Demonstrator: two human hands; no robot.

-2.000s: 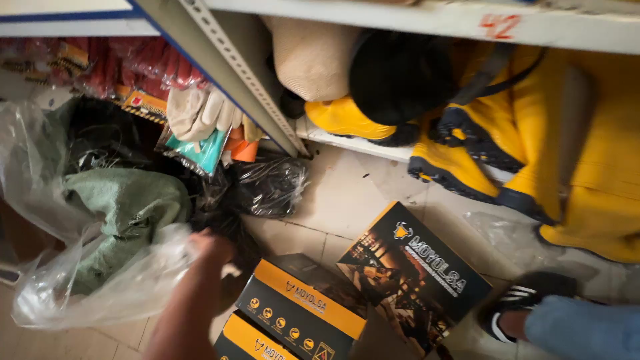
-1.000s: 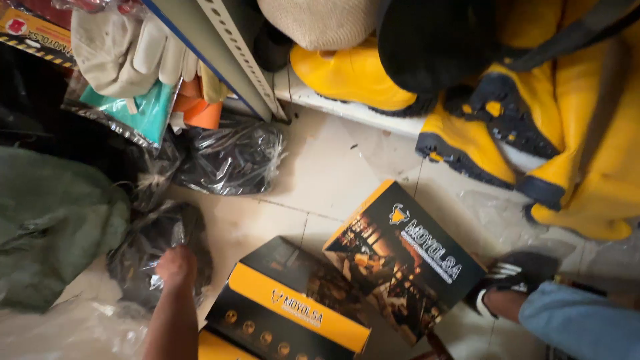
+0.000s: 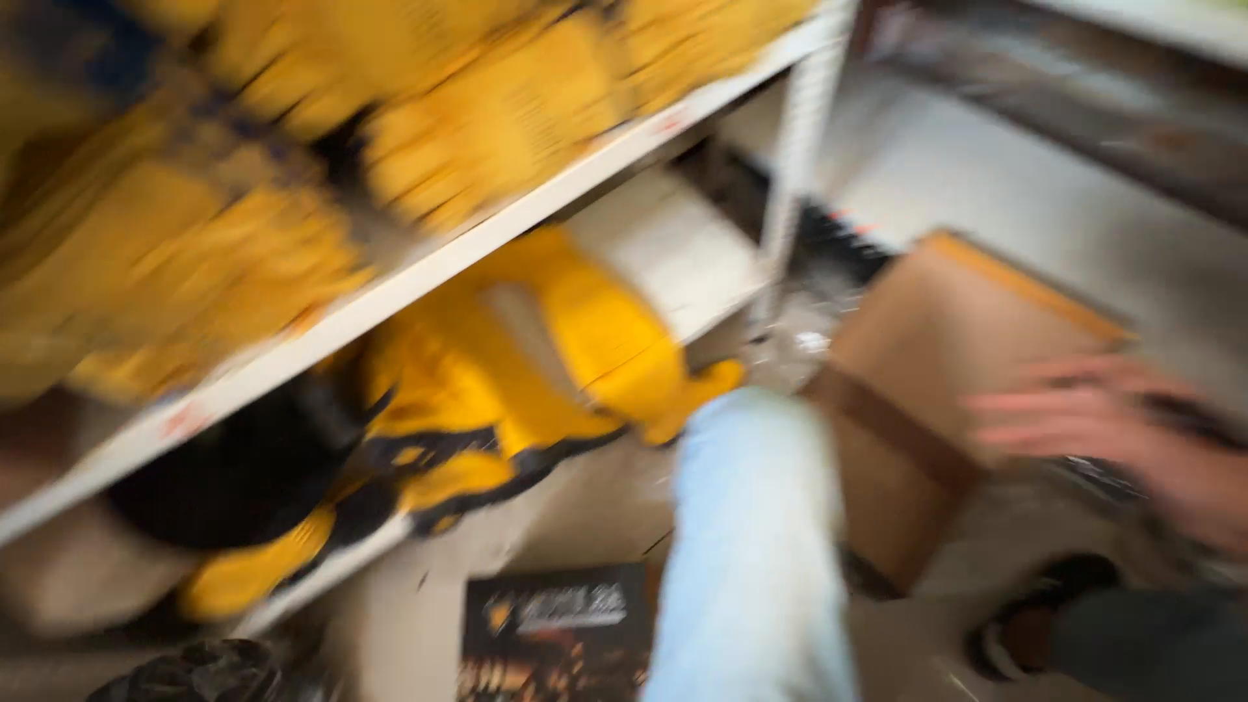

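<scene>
The frame is strongly blurred. A hand reaches in from the right edge with its fingers apart, which I take for my right hand [image 3: 1102, 419]; it is over the side of a brown cardboard box [image 3: 907, 390], and whether it touches the box cannot be told. Nothing shows between its fingers. My left hand is out of view. A dark printed Moyolsa box [image 3: 556, 634] lies on the floor at the bottom, partly behind a leg in light blue jeans [image 3: 756, 546].
Yellow rubber boots [image 3: 526, 361] lie on the low shelf at the left. Above them, a white metal shelf edge [image 3: 429, 283] runs diagonally under stacked yellow packs [image 3: 497, 107]. Black plastic wrapping [image 3: 195, 673] is at bottom left. A dark shoe [image 3: 1033, 604] stands at lower right.
The view has swung far to the right. The hand that was on a black plastic bag one second ago is out of view, and a hand over a cardboard box has come into view.
</scene>
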